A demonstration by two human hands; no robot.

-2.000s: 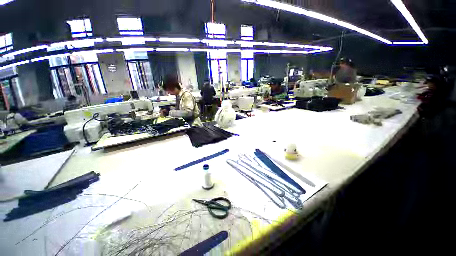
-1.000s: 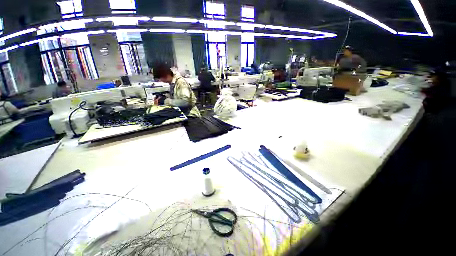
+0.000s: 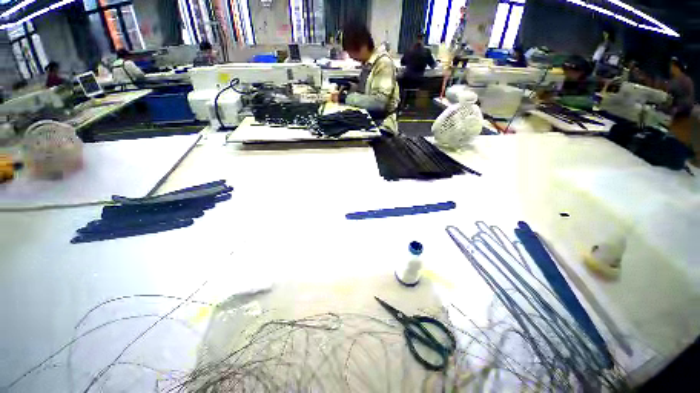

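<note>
No hand is in view. Thread scissors [image 3: 428,340] with dark green loops lie on the beige mat [image 3: 315,295], blades pointing up-left. A white thread cone [image 3: 410,265] with a dark top stands just behind them. Loose dark threads [image 3: 292,341] tangle along the near edge. A single navy strap [image 3: 401,210] lies behind the cone. Grey-blue outline strips [image 3: 510,288] with pale centres lie at the right, beside a stack of navy straps [image 3: 564,288]. A fanned pile of navy straps [image 3: 157,213] lies at the left.
Black strips [image 3: 418,157] lie at the table's far side, before a seated person [image 3: 376,84] at a sewing machine. Small pale fans stand at the far left [image 3: 52,148] and far side [image 3: 458,123]. A white and yellow object [image 3: 606,257] stands at the right.
The view has turned left and down, so the things on the table appear further right. The left strap pile now shows whole, and a fan has come into view at far left.
</note>
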